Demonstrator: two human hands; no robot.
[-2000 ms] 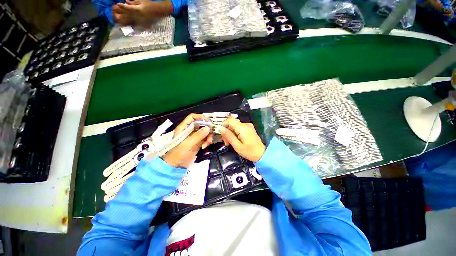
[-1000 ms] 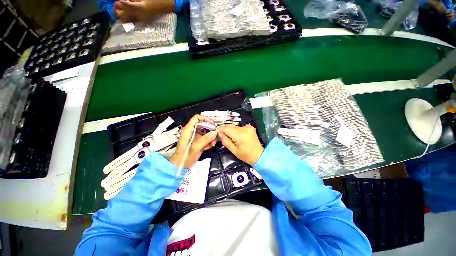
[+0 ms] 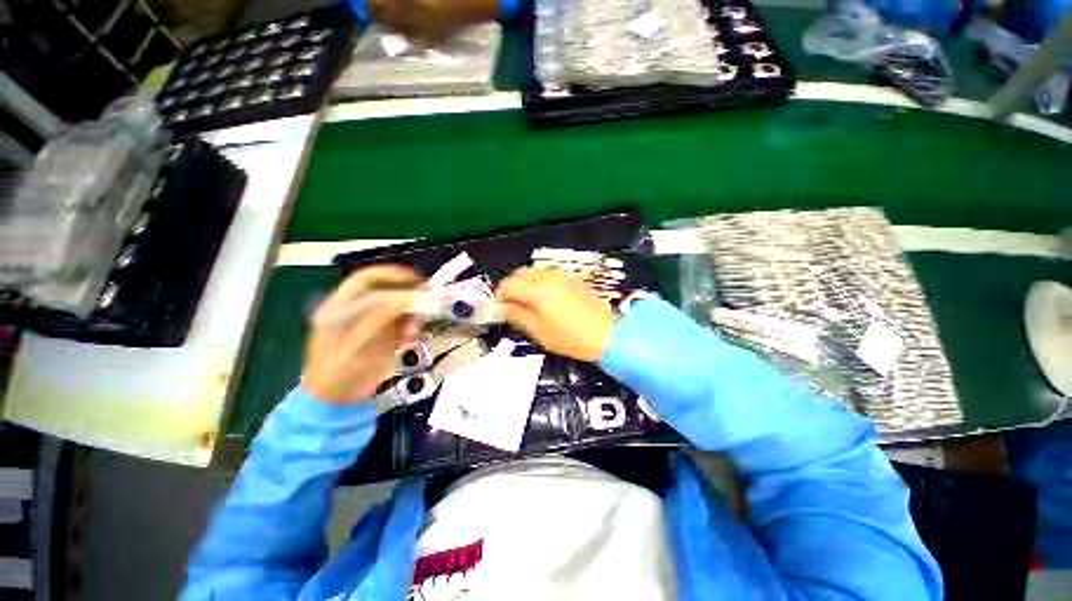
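Note:
A watch head point(image 3: 462, 309) with a dark round centre and pale strap pieces at its sides is between my hands. My left hand point(image 3: 359, 326) is blurred and closed around the strap on its left side. My right hand point(image 3: 557, 311) pinches its right end. Strapped watches point(image 3: 411, 357) with dark discs lie below my left hand, partly hidden. The black component tray point(image 3: 553, 418) is under my hands. A white paper slip point(image 3: 484, 397) lies on it. A watch head point(image 3: 605, 412) sits in a tray pocket at the lower right.
The bag of straps point(image 3: 835, 294) lies right of the tray. Black stacked trays point(image 3: 194, 258) stand on the white side table point(image 3: 129, 399) at left. Beyond the green belt point(image 3: 494, 164) are a bagged strap pile point(image 3: 623, 47) and another person's blurred hand. A white fan base stands at far right.
The whole view has shifted and the surroundings now sit further right. My left hand has moved left, away from my right hand, and the watch head now shows between them.

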